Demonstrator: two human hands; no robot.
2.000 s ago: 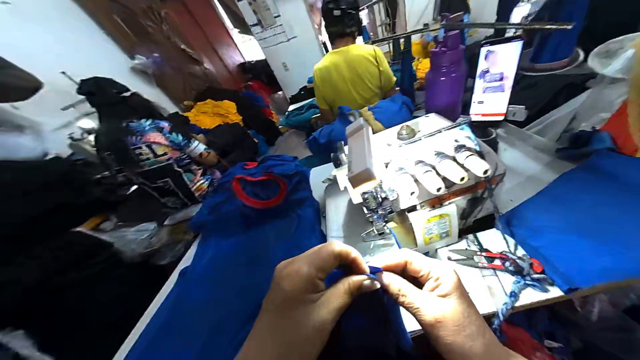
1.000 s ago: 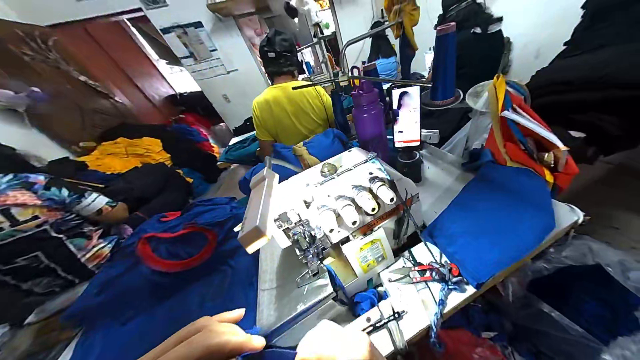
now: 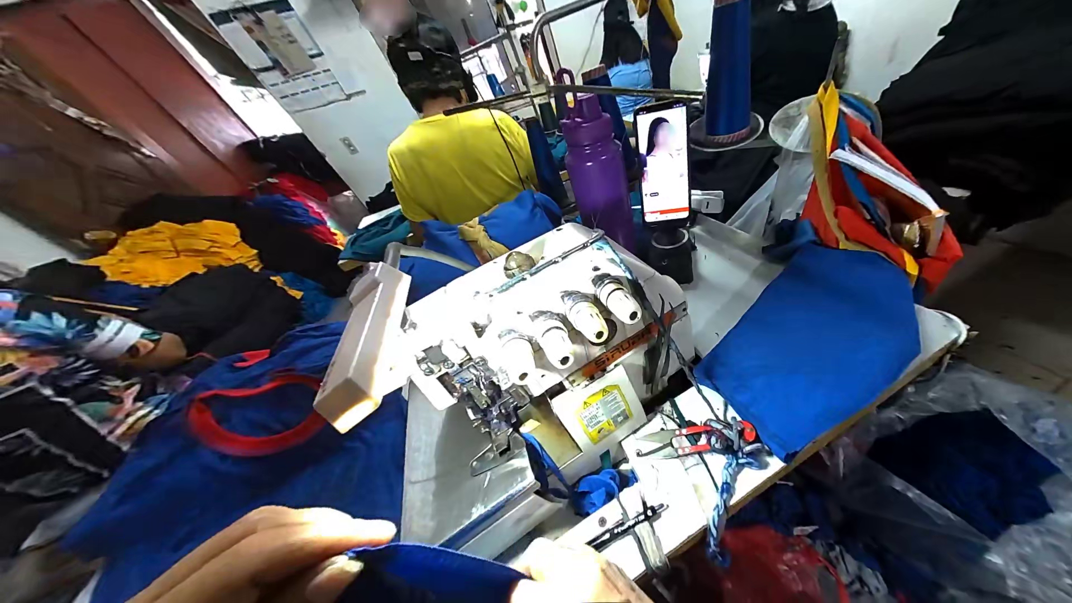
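Observation:
At the bottom of the head view, my left hand (image 3: 276,553) pinches one end of the edge of a blue fabric piece (image 3: 435,569). My right hand (image 3: 574,574) grips the other end of that edge, which is stretched between them. Just beyond stands a white overlock sewing machine (image 3: 544,310), its presser foot and needle area to the front left. A blue garment with a red neckband (image 3: 251,452) lies left of the machine. Red-handled snips (image 3: 703,437) and a black pen-like tool (image 3: 628,526) lie to its right. The lower parts of both hands are cut off.
Behind the machine stand a purple bottle (image 3: 599,167) and a phone (image 3: 663,163) on a holder. A blue fabric panel (image 3: 821,343) covers the table's right part, near an orange bag (image 3: 879,193). A person in a yellow shirt (image 3: 461,163) sits beyond. Garments are heaped at left.
The view has swung to the right and shifted. My hands, close together two seconds ago, are now farther apart, with the blue fabric edge spread between them.

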